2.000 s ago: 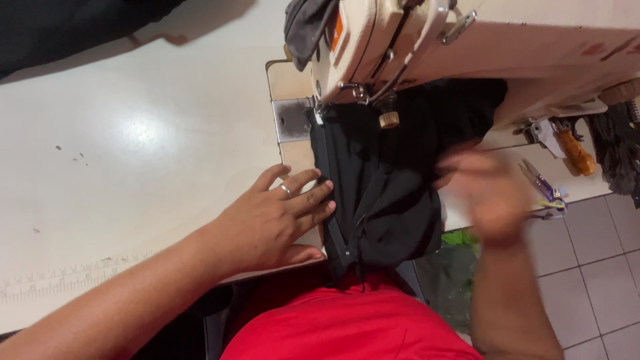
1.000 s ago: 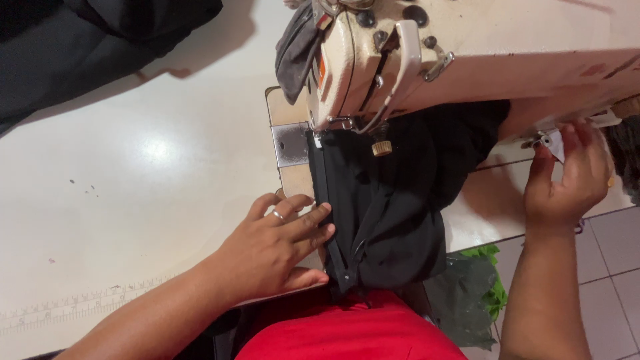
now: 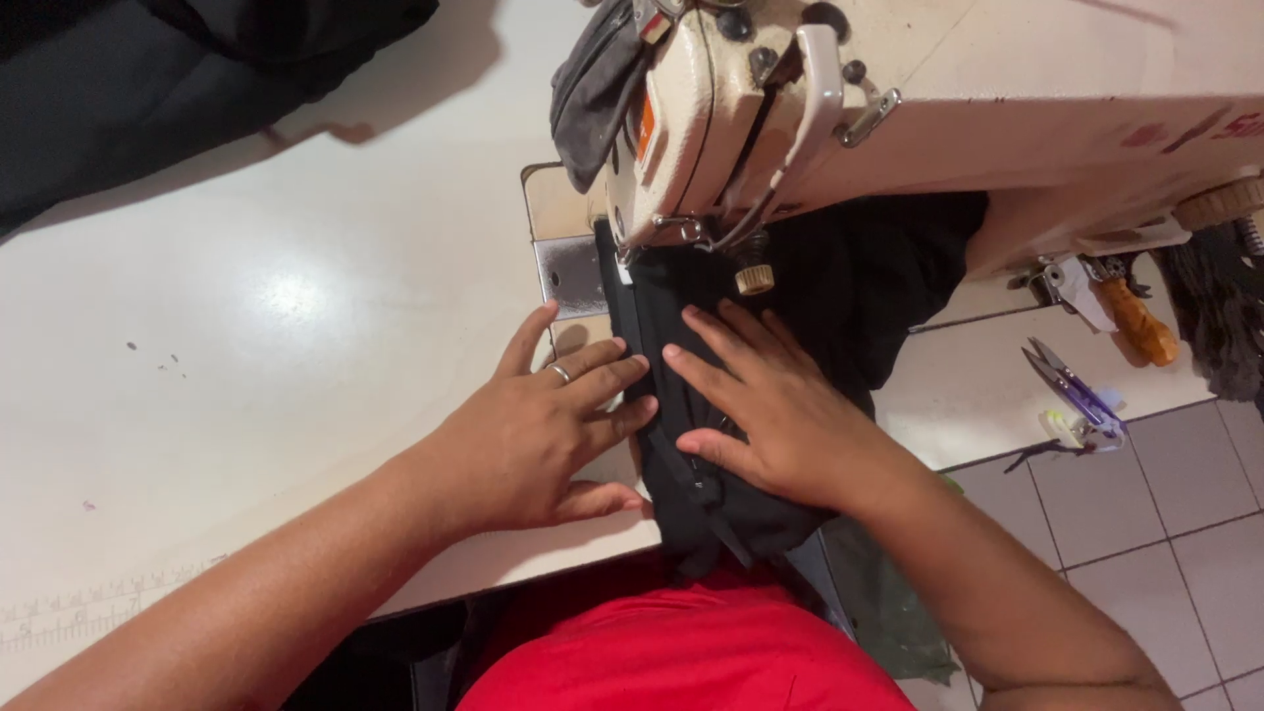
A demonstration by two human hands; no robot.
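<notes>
Black fabric (image 3: 849,286) runs beneath the head of a sewing machine (image 3: 681,128) and hangs over the table's front edge. A zipper with a pull lies along its left part. My left hand (image 3: 553,425), with a ring on one finger, rests its fingertips on the fabric's left edge, fingers apart. My right hand (image 3: 770,405) lies flat on the fabric to the right of the zipper, fingers spread. The white presser foot (image 3: 624,270) stands on the fabric near its left edge, beside the metal plate (image 3: 573,279). The needle tip cannot be made out.
More dark fabric (image 3: 178,89) lies at the table's upper left. Thread snips (image 3: 1071,385) with purple handles sit near the right front edge, below an orange-brown object (image 3: 1136,321). A printed ruler scale (image 3: 109,602) marks the table's lower left. A dark green bag (image 3: 879,592) is below the table.
My right hand was at the machine's right side, by a small white item, one second ago; it has moved left onto the black fabric. My left hand has stayed at the fabric's left edge.
</notes>
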